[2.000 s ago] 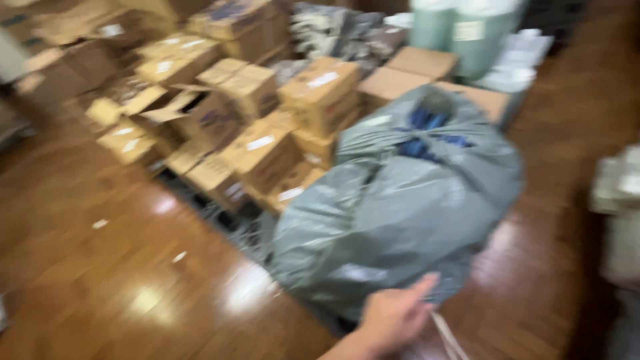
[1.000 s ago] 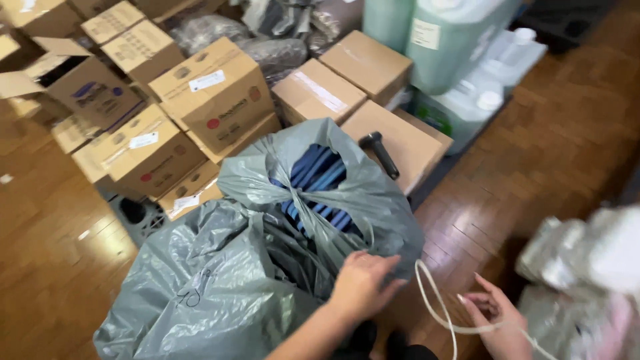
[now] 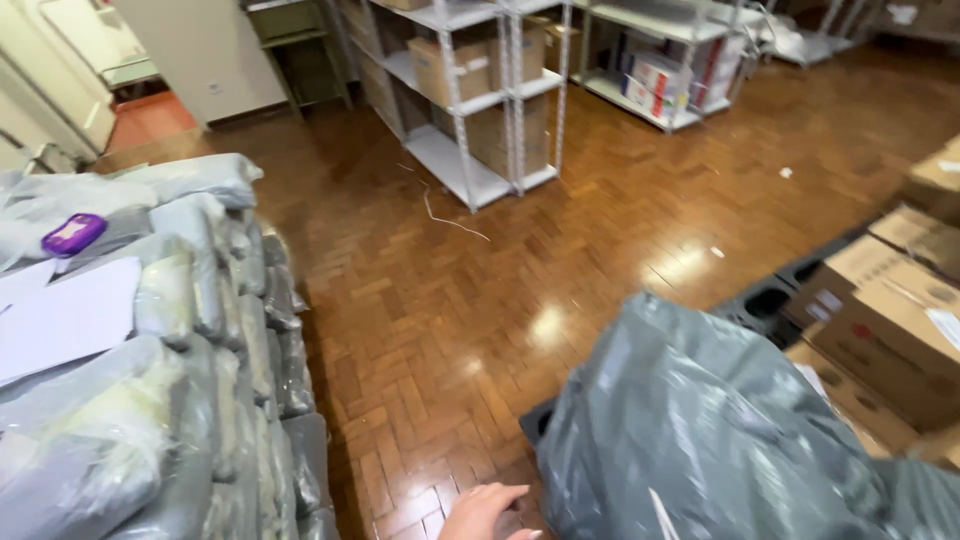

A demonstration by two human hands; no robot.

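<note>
At the bottom edge of the head view is my left hand (image 3: 484,514), its fingers and thumb apart with nothing seen between them. It is just left of a large grey plastic bag (image 3: 697,420), and I cannot tell whether they touch. A short piece of white cord (image 3: 663,516) shows against the lower front of the bag. My right hand is out of view. The bag stands at the left end of a black pallet (image 3: 772,300), partly covering it; its opening and contents are hidden.
Cardboard boxes (image 3: 892,337) fill the right side. A tall stack of plastic-wrapped bundles (image 3: 217,300) rises at left, bearing paper sheets (image 3: 75,319) and a purple packet (image 3: 74,235). Metal shelving (image 3: 461,161) stands ahead, with a loose string (image 3: 442,219) on the parquet floor (image 3: 420,315).
The view has swung far to the left, bringing in the wrapped bundles and shelving. My right hand, a second ago at the loop of white cord, has left the view.
</note>
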